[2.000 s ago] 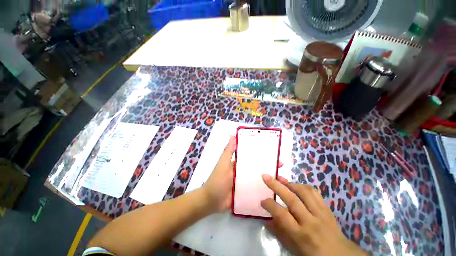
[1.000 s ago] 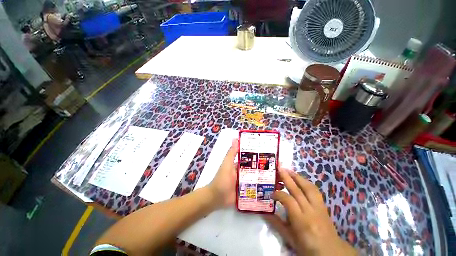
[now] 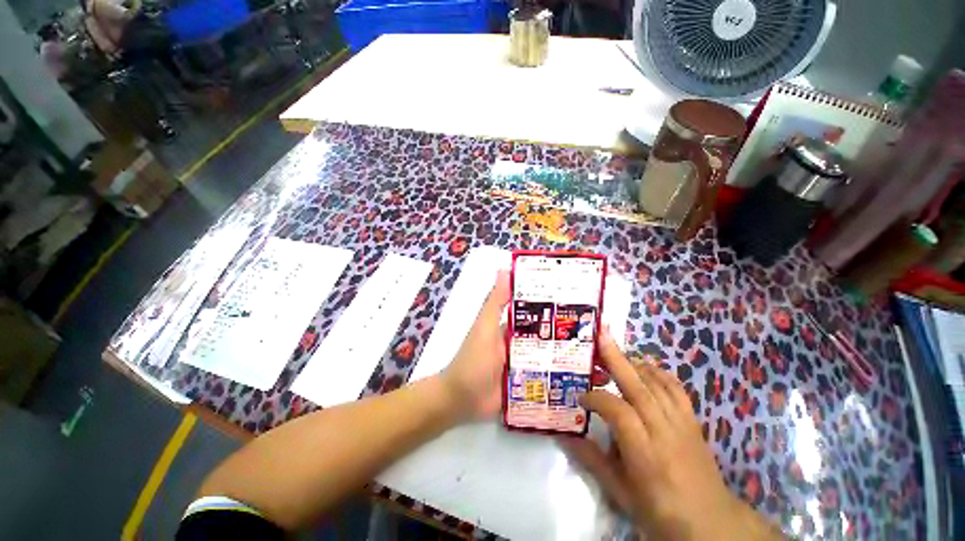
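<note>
A tall smartphone with a thin red edge is upright in the middle, its screen lit with a page of product-like pictures. My left hand holds it from the left side and behind; its fingertips show at the right edge. My right hand is at the phone's lower right, fingers bent and apart, a fingertip at the screen's right edge; whether it touches is unclear. A large white sheet lies under the hands. A narrow paper slip and a written sheet lie to the left.
The desk has a glossy leopard-print cover. Behind are a lidded mug, black flask, fan, spiral calendar and picture strip. A pen and blue-edged folder lie right. A pale table adjoins.
The screen has gone from a nearly blank page to rows of pictures. My right hand's fingers have moved from over the screen to its right edge. The view has shifted slightly.
</note>
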